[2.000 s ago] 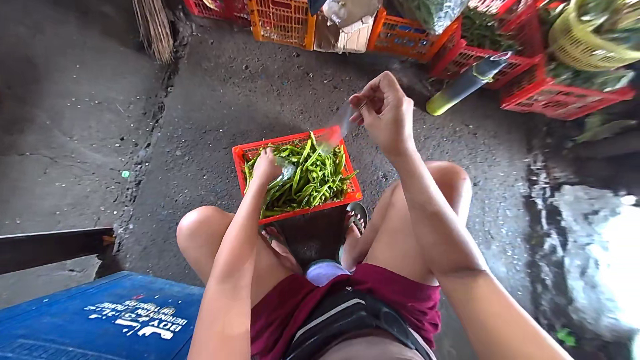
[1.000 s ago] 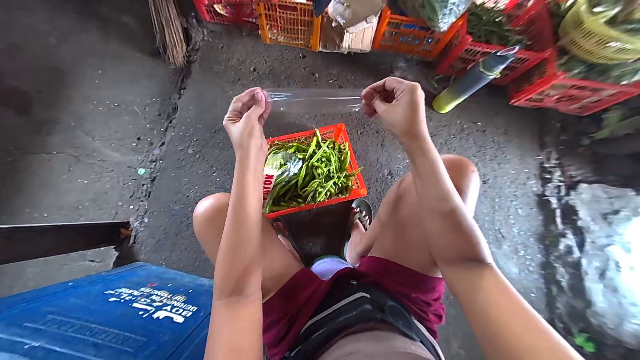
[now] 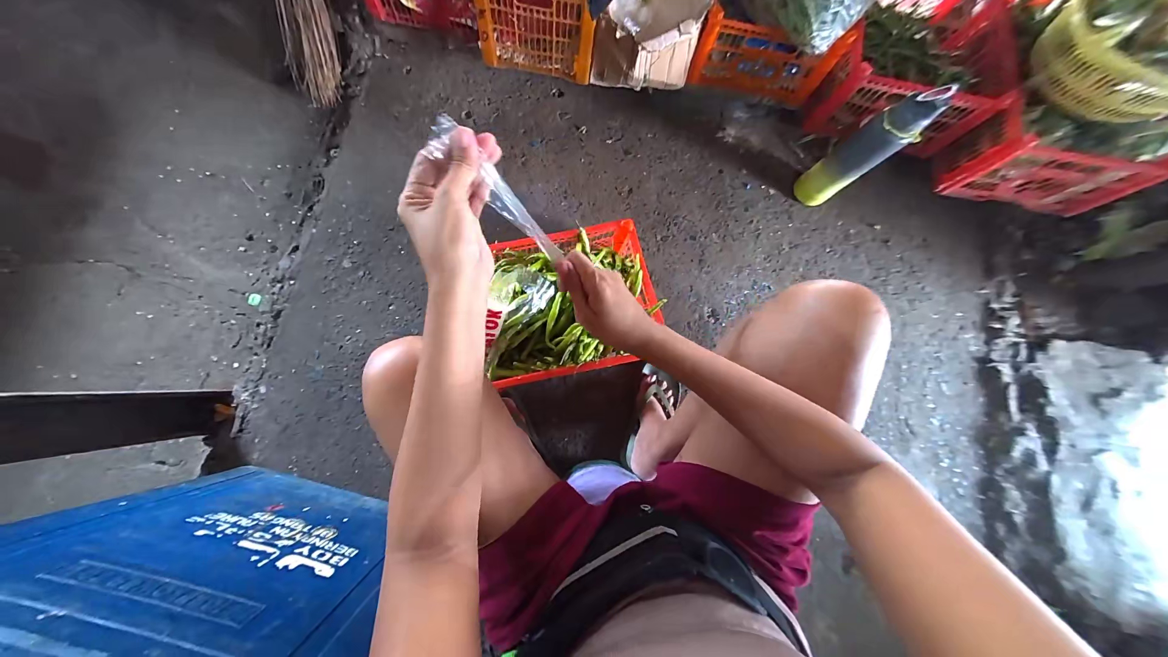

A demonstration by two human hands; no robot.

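A clear plastic bag (image 3: 513, 205) is stretched slantwise between my hands, gathered into a narrow strip. My left hand (image 3: 449, 196) grips its upper end, above the far left corner of a red plastic crate (image 3: 650, 287). Lower down, my right hand (image 3: 602, 301) pinches the other end over the crate. Long green vegetable pods, perhaps chili peppers or beans (image 3: 557, 333), fill the crate. On their left side lies a plastic packet (image 3: 502, 297) with red writing, partly hidden by my left forearm.
Orange crates (image 3: 534, 41), a cardboard box (image 3: 639, 59) and red crates of greens (image 3: 1004, 169) line the far side. A dark and yellow-green cylinder (image 3: 867, 151) lies beside them. A blue plastic container (image 3: 182, 566) stands near left, a bundle of thin sticks (image 3: 310, 50) far left.
The clear bag was held level and spread between both hands one second ago; now it slants and is bunched. My right hand has come down over the crate.
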